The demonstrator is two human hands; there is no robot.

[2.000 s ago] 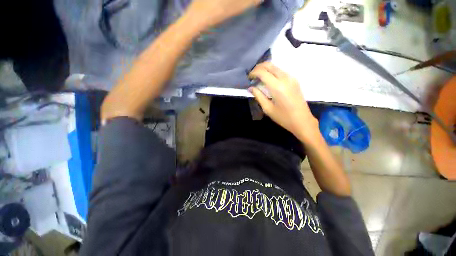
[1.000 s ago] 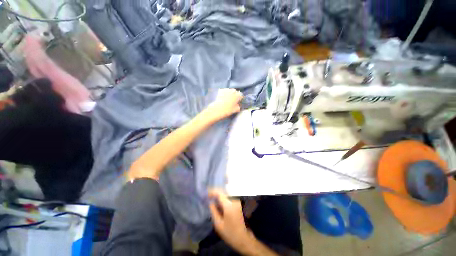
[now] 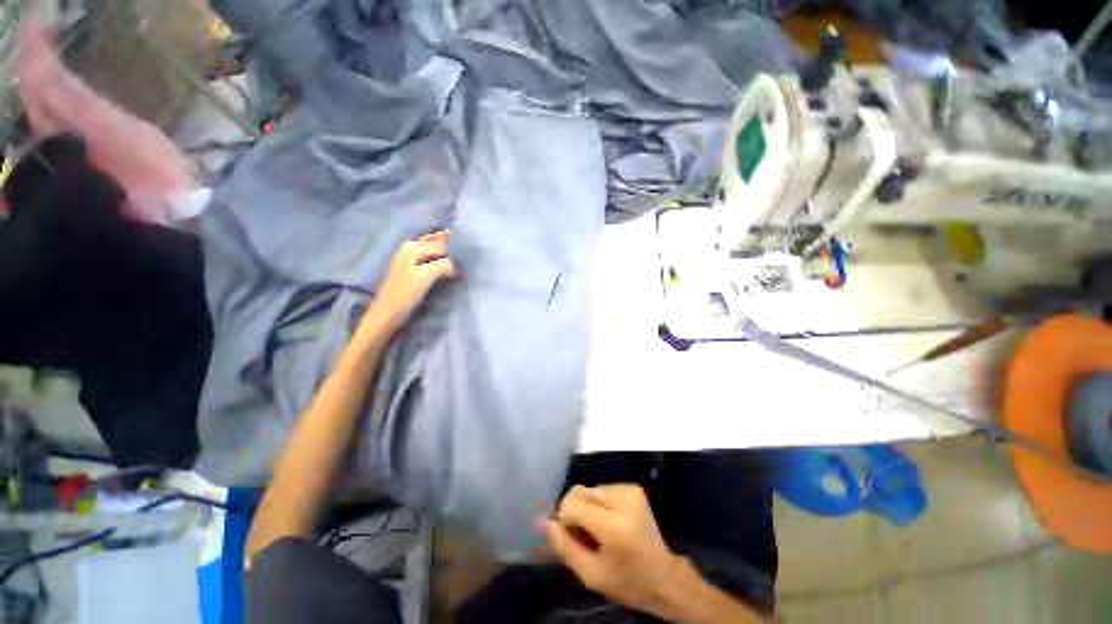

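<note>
A large blue-grey garment body (image 3: 524, 280) lies over the left of the table and hangs over its front edge, with a flat panel towards the machine and loose folds to the left. My left hand (image 3: 418, 278) rests on the cloth at the fold beside the flat panel; its fingertips are at the fold. My right hand (image 3: 606, 536) is at the panel's lower right corner, below the table edge, with thumb and fingers pinching the cloth edge. A small dark slit or mark shows on the panel.
The sewing machine (image 3: 793, 159) stands right of the cloth. Binding tape (image 3: 854, 380) runs from it to the tape roll on an orange disc (image 3: 1049, 427). An awl (image 3: 963, 340) and small snips (image 3: 837, 262) lie nearby. Another person's pink sleeve (image 3: 104, 122) is left.
The view has shifted. The garment's flat panel is now spread out beside the machine. My left hand has moved left and lower on the cloth; my right hand stays at the lower edge.
</note>
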